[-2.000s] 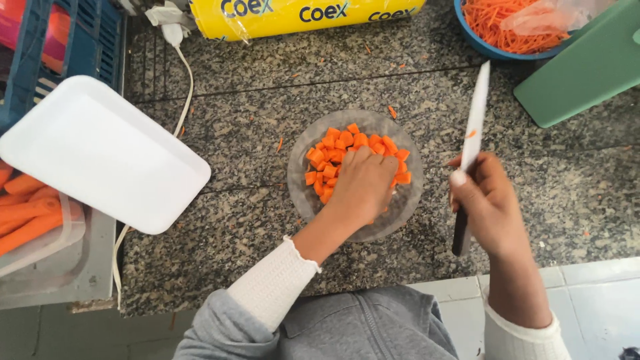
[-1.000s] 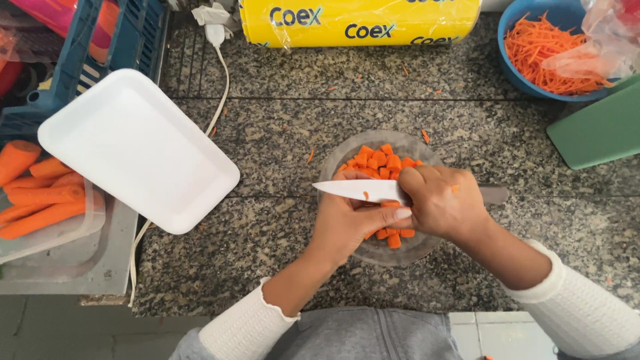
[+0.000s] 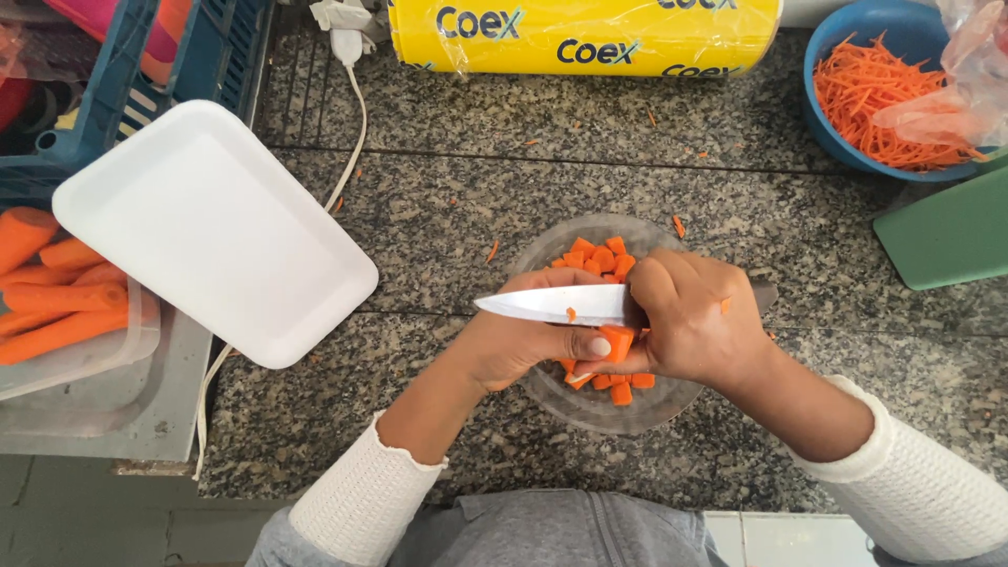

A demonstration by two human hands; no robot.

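Observation:
My right hand point(image 3: 697, 319) grips the dark handle of a kitchen knife point(image 3: 551, 303), its blade pointing left with a carrot bit stuck on it. A piece of carrot point(image 3: 617, 342) is held in my left hand point(image 3: 512, 339), just below the blade, with the thumb against it. Both hands are over a round clear plate point(image 3: 614, 417) on the granite counter. Cut carrot chunks point(image 3: 602, 258) lie on the plate, partly hidden by the hands.
A white foam tray point(image 3: 216, 236) lies at left, near a clear container of peeled carrots point(image 3: 63, 299) and a blue crate point(image 3: 102, 102). Behind is a yellow wrapped roll point(image 3: 583, 35). A blue bowl of grated carrot point(image 3: 874, 102) and a green container point(image 3: 945, 228) stand at right. A white cord point(image 3: 362, 134) crosses the counter.
Two seconds ago my left hand was in the chunks and the knife was upright at right. The right hand has since brought the knife over the plate, and the left now holds a carrot piece.

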